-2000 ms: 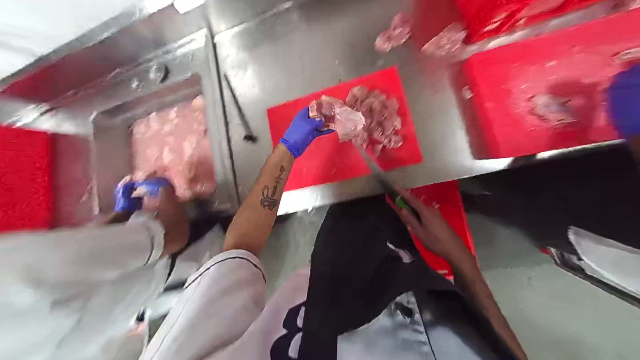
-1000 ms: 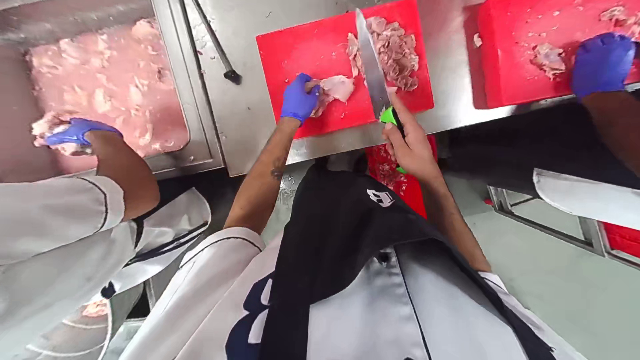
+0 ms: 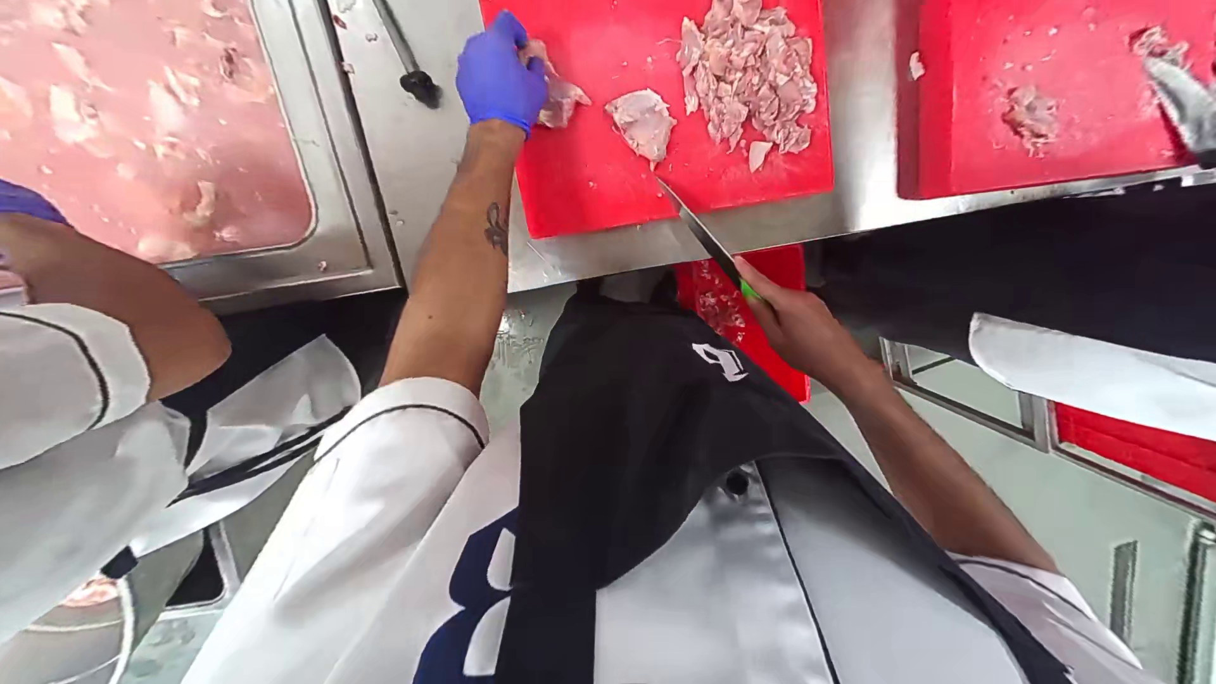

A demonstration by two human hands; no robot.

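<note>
My left hand [image 3: 502, 78], in a blue glove, grips a piece of raw meat [image 3: 562, 101] at the left side of the red cutting board [image 3: 589, 195]. Bare, my right hand [image 3: 793, 318] holds a knife [image 3: 701, 231] by its green and black handle below the board, the blade pointing up and left. Its tip is by the lower end of a second raw meat piece [image 3: 644, 123], which lies flat in the middle of the board. To the right of that piece is a pile of cut raw meat [image 3: 746, 71].
A steel sink [image 3: 285, 114] of raw meat in pinkish liquid is at the left, near a co-worker's gloved hand [image 3: 28, 201]. A black-ended rod [image 3: 408, 66] lies between sink and board. Another red board [image 3: 969, 142] with meat scraps is at the right. Below the counter is a red container [image 3: 788, 275].
The knife has moved from over the meat pile down to the board's near edge. A separate meat piece now lies mid-board, and my left hand is at the board's left edge.
</note>
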